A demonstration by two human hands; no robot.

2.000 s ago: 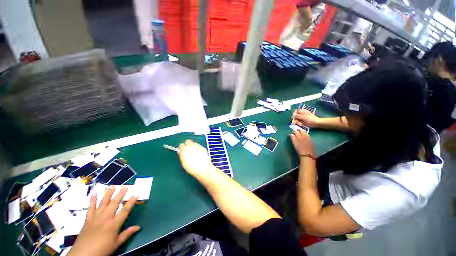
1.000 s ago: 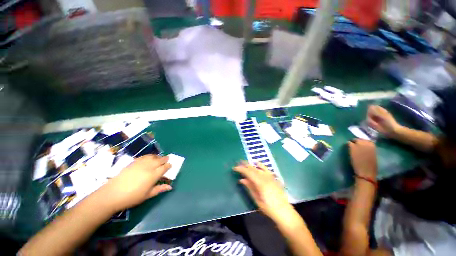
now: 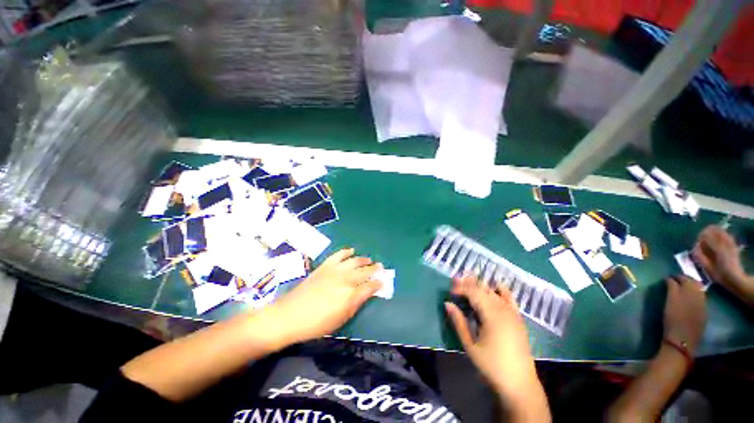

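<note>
My left hand [image 3: 332, 296] is low over the mat, closed on a small white LCD module [image 3: 385, 283] whose end shows past the fingertips. A pile of white and black modules [image 3: 219, 235] lies to its left. My right hand [image 3: 494, 322] has its fingertips at the near edge of the release liner sheet [image 3: 537, 301], with the thumb apart. The sheet lies slanted, carries a row of dark bars and is blurred. Whether a tool is in my right hand is hidden.
Scattered modules [image 3: 570, 268] lie right of the sheet. Another person's hands [image 3: 686, 310] work at the far right. A pale strip [image 3: 372, 159], packing sheets [image 3: 442, 74] and a metal post [image 3: 645, 95] stand beyond. Stacked clear trays [image 3: 62, 165] are at left.
The view has swung left. The sheet, formerly steep, now lies more nearly crosswise, with my right hand at it. My left hand and its module are farther from the pile. The tweezers seen earlier no longer show.
</note>
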